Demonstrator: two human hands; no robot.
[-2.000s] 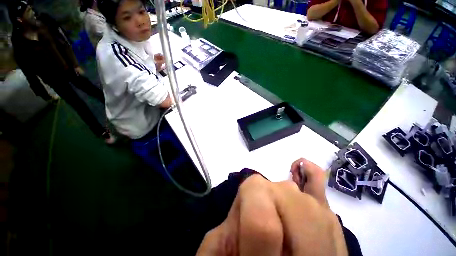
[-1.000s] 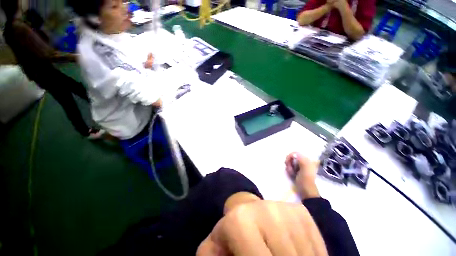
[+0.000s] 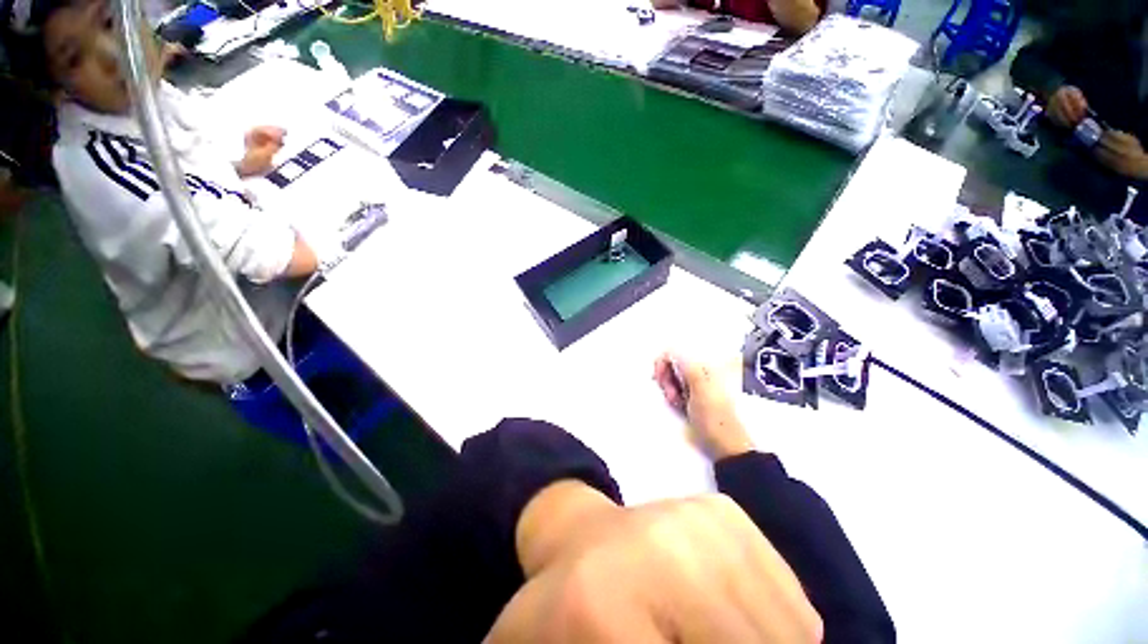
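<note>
My left hand point(image 3: 655, 572) is large and close to the camera at the bottom, back of the hand up. Its fingers are hidden or cut off by the lower edge. My right hand point(image 3: 705, 400) rests on the white bench, fingers curled around a small dark piece point(image 3: 681, 377), mostly hidden. Black square frames point(image 3: 793, 356) with pale octagonal outlines lie just right of my right hand, with a pale strip point(image 3: 833, 370) sticking out. A black open tray point(image 3: 594, 284), green inside, sits beyond my right hand, with a small pale piece at its far end.
A large heap of black frames point(image 3: 1007, 296) lies on the farther board at right. A green belt point(image 3: 604, 151) runs beyond the bench, with bagged stacks point(image 3: 837, 82) across it. A neighbour in white sits at left near a grey tool point(image 3: 364, 224). A pale hose point(image 3: 208, 271) hangs at left.
The view has turned right, so the bench, tray and frames shift left and more of the heap shows. My left hand's curled fingers have gone from view. My right hand stays beside the frames.
</note>
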